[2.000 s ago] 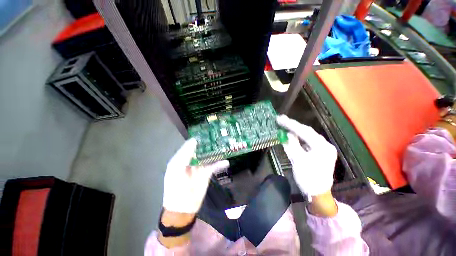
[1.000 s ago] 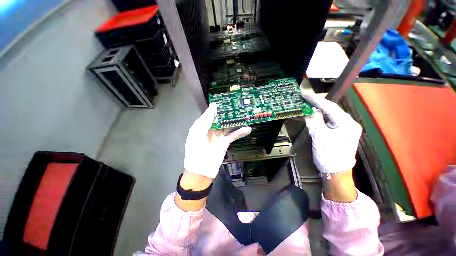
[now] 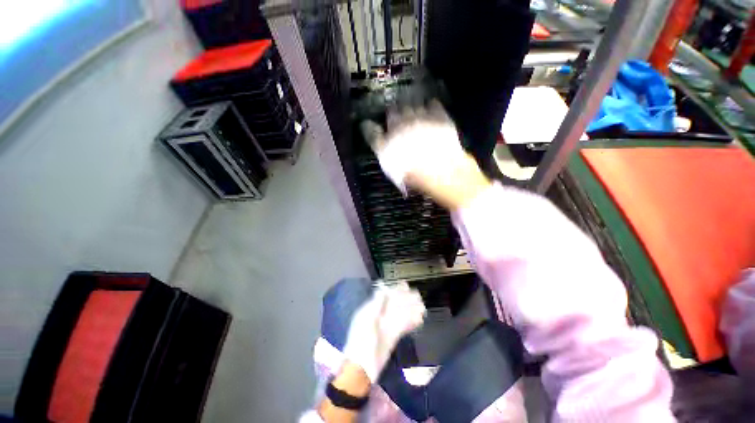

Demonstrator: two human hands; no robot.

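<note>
The magazine rack (image 3: 310,116) stands upright in front of me, with a stack of green circuit boards (image 3: 401,219) in its slots. My right hand (image 3: 418,144), in a white glove, is inside the upper part of the rack and blurred. Its fingertips are at the boards there; whether they grip one cannot be told. My left hand (image 3: 385,322), white-gloved with a black wrist band, is low in front of the rack's base, near my knee. Its fingers are bent, with no board visible in them.
An orange-red mat (image 3: 675,215) lies on the right bench, with a blue cloth (image 3: 636,97) and white sheet (image 3: 534,114) behind. A person's pink sleeve (image 3: 739,318) is at the right edge. Black bins (image 3: 178,355) and an empty magazine rack (image 3: 217,157) stand at left.
The circuit board both hands held before the rack is no longer seen in them. My right hand has moved up into the rack. My left hand has dropped toward my knee.
</note>
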